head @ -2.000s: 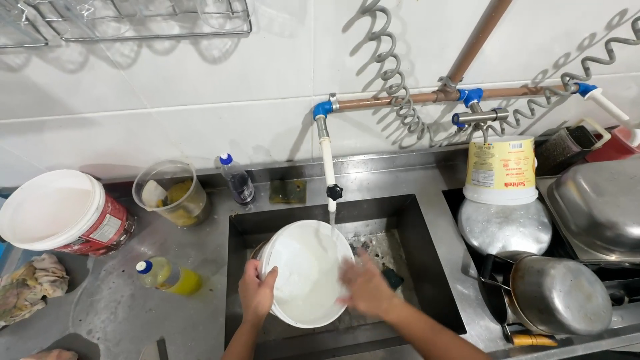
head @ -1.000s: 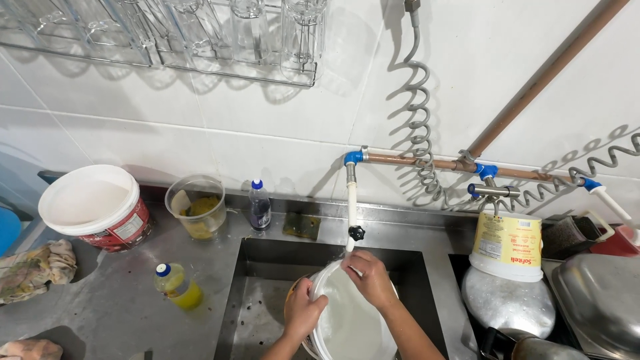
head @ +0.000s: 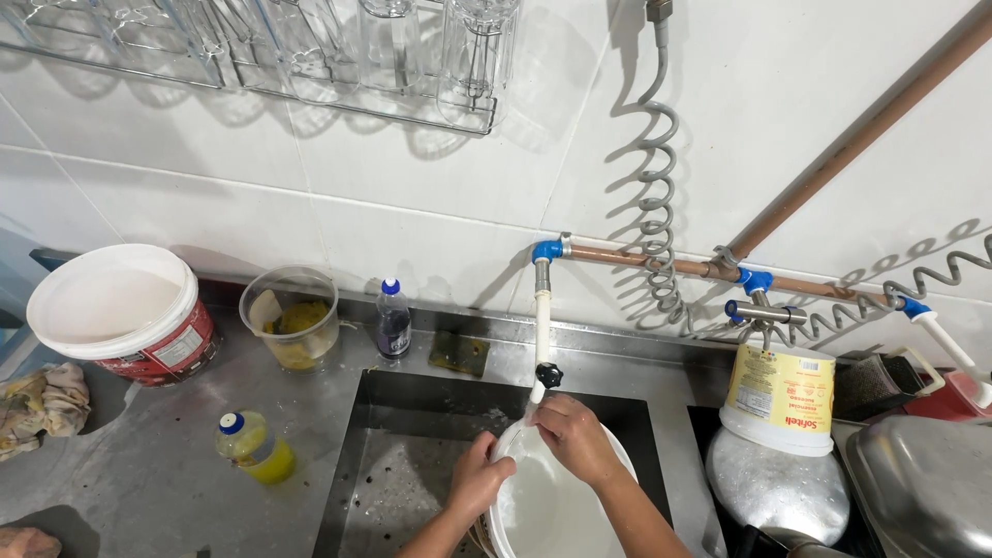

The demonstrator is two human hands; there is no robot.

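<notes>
A white plastic bucket stands tilted in the steel sink, under the white plastic tap with its black knob. My left hand grips the bucket's left rim, thumb on the inside. My right hand is at the back of the rim just below the spout, fingers bent together and touching the rim; whether they pinch anything is hidden. Water runs from the spout onto the rim beside the right fingers. The inside of the bucket looks wet, and its lower part is out of frame.
Left of the sink are a red and white bucket, a clear tub, a yellow-green bottle, a dark bottle, a sponge and a cloth. On the right, a yellow tub rests on metal cookware. Glasses hang above.
My right hand has moved from inside the bucket to its rim by the spout. The bucket sits farther right in the sink and is tilted. The view has shifted.
</notes>
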